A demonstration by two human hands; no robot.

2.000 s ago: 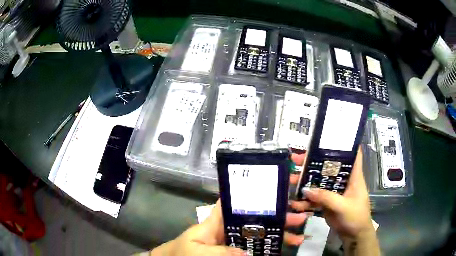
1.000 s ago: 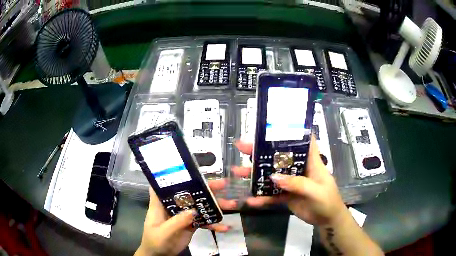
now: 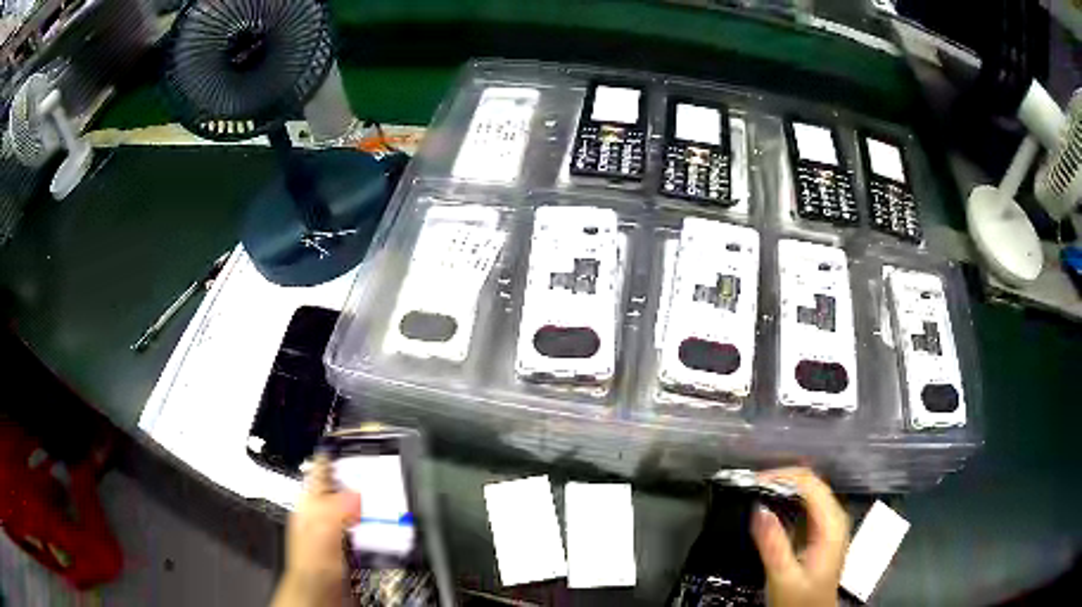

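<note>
My left hand [image 3: 318,534] holds a keypad phone [image 3: 382,504] with a lit screen, at the bottom left below the tray. My right hand [image 3: 807,540] grips the top end of a second keypad phone [image 3: 726,548], dark and partly cut off by the bottom edge; its screen does not show lit. The clear blister tray [image 3: 475,409] holds keypad phones in two rows. Several in the back row lie face up [image 3: 698,148] with white screens. The front row shows white phone backs [image 3: 567,296] with dark ovals at the near end.
White paper slips [image 3: 600,534] lie before the tray, one beside my right hand. A smartphone [image 3: 294,385] and a pen [image 3: 180,302] lie at left, with a paper sheet [image 3: 202,391]. A black fan [image 3: 303,213] stands behind them. A white fan [image 3: 1003,231] stands at right.
Both phones have moved down, away from in front of the tray, uncovering the front row. The right phone has gone from lit to dark, and my right hand now grips its top end.
</note>
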